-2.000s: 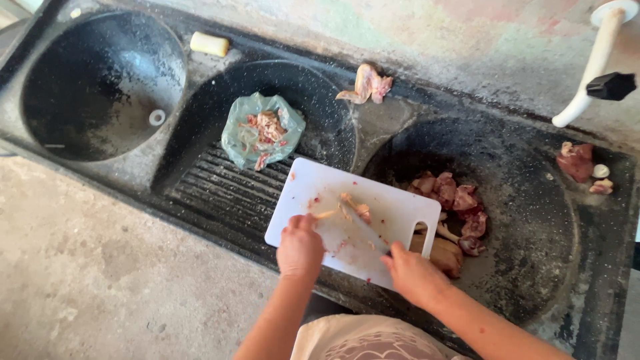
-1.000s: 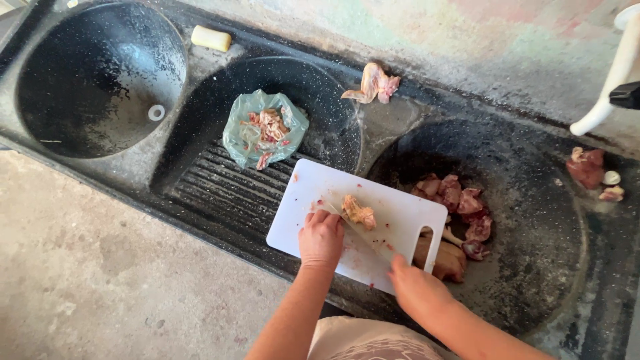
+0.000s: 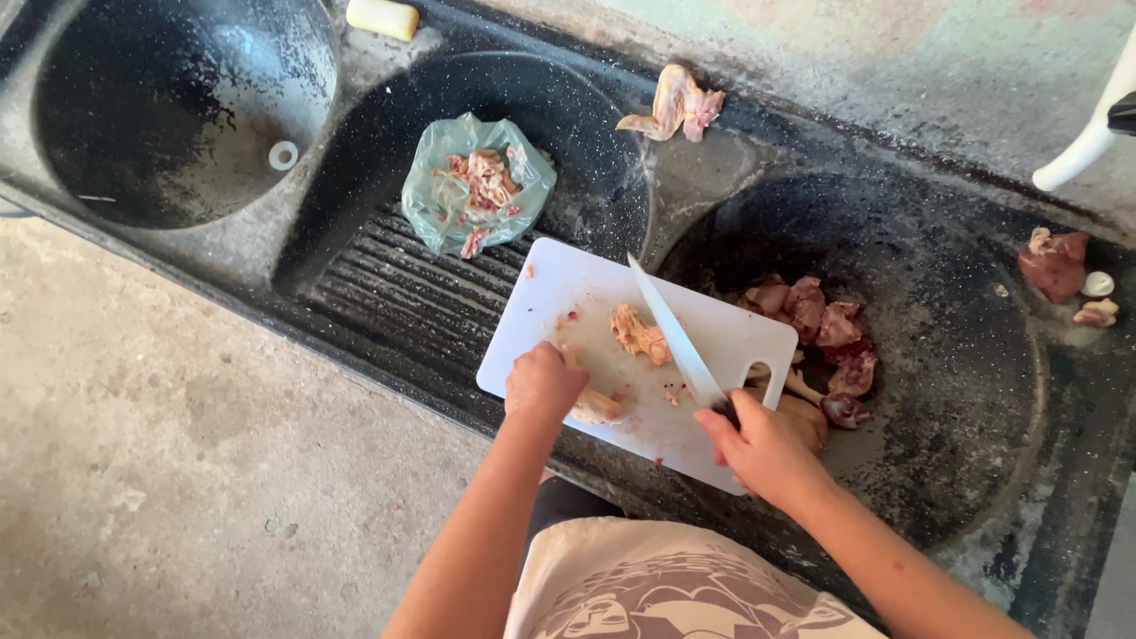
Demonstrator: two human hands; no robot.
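Observation:
A white plastic cutting board (image 3: pixel 586 275) lies tilted across the sink divider near my body. My left hand (image 3: pixel 544 382) is closed on a pale piece of chicken (image 3: pixel 595 407) at the board's near left part; the fingers partly hide it. My right hand (image 3: pixel 761 444) grips the dark handle of a kitchen knife (image 3: pixel 677 333), whose blade points up and left over the board. Between the blade and my left hand rests a yellowish lump of skin or fat (image 3: pixel 640 335). Small red scraps dot the board.
A green plastic bag (image 3: pixel 428 200) of scraps stands in the ribbed middle basin. Dark meat pieces (image 3: pixel 839 326) lie in the right basin. A chicken wing (image 3: pixel 676 102), a yellow soap bar (image 3: pixel 382 18) and a liver-like piece (image 3: pixel 1053 266) sit on the ledge. A white pipe (image 3: pixel 1092 115) juts at right.
The knife has come away from the yellowish lump and lifted, its blade pointing up the board. My left hand has moved down the board and now holds a pale piece.

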